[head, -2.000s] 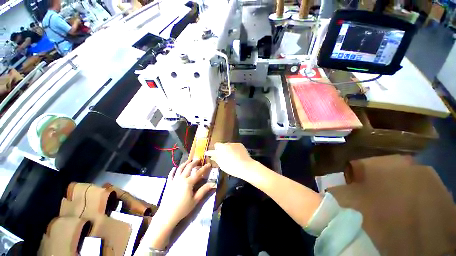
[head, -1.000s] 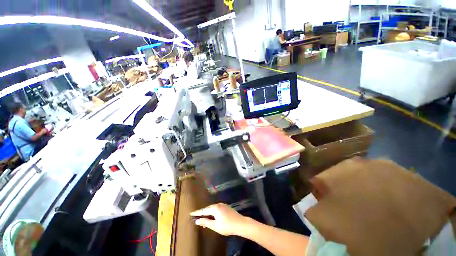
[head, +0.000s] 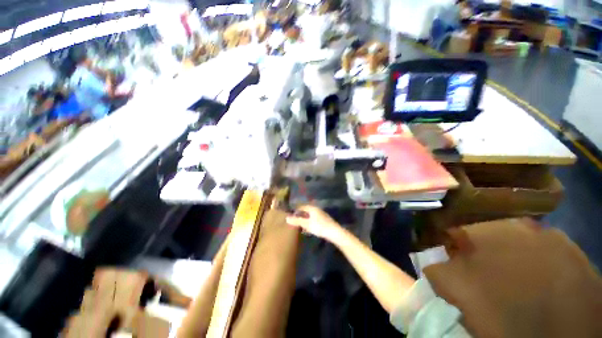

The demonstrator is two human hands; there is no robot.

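The long yellow template (head: 247, 214) runs from under the white sewing head (head: 241, 145) down towards me, with a dark line along its right side. A tan-brown bag panel (head: 270, 270) hangs along the template's right side. My right hand (head: 310, 221) is at the panel's upper right edge, with fingers bent close together. Blur hides whether it grips the panel or a small item. A tan strip left of the template could be my left forearm or part of the panel; I cannot tell which. My left hand does not show.
Stacked tan panels (head: 115, 297) lie at the lower left. A large tan panel pile (head: 521, 277) is at the lower right. The control screen (head: 434, 90) stands behind a red-topped board (head: 412, 162). The drive carriage (head: 356, 160) is right of the head. A blurred person is at the upper left.
The view has swung up, then partly back down. My left hand has left the template. The template and panel now extend down to the bottom edge. My right hand is beside the panel's far part.
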